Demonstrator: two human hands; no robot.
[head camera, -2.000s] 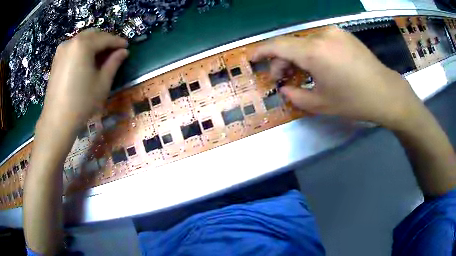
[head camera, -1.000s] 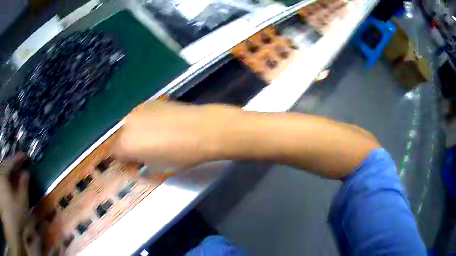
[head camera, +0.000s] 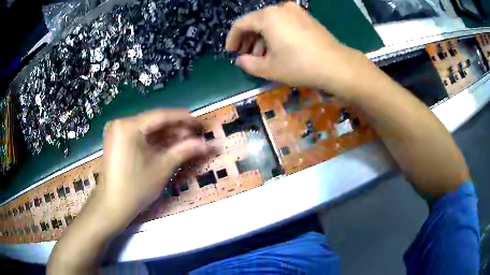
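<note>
An orange-brown circuit board panel (head camera: 236, 185) with dark openings lies on the conveyor, and a second board (head camera: 319, 147) with small raised dark and silver parts lies to its right. My left hand (head camera: 142, 156) is over the left panel, its fingers bent and blurred; whether it holds a part cannot be told. My right hand (head camera: 285, 45) is over the green mat by the right part of the component pile (head camera: 166, 32), thumb and fingers curled close together. A dark speck shows by its fingertips; whether it is gripped is unclear.
A white rail (head camera: 279, 190) runs along the near side of the boards, with a thinner rail behind. A dark gap (head camera: 416, 78) lies in the line at right. Stacked thin boards (head camera: 8, 134) stand at far left. Clear plastic bags (head camera: 67, 13) lie at the back.
The view swung right and back. My right hand has moved from the boards to the pile's edge; my left hand has moved from the pile to over the boards.
</note>
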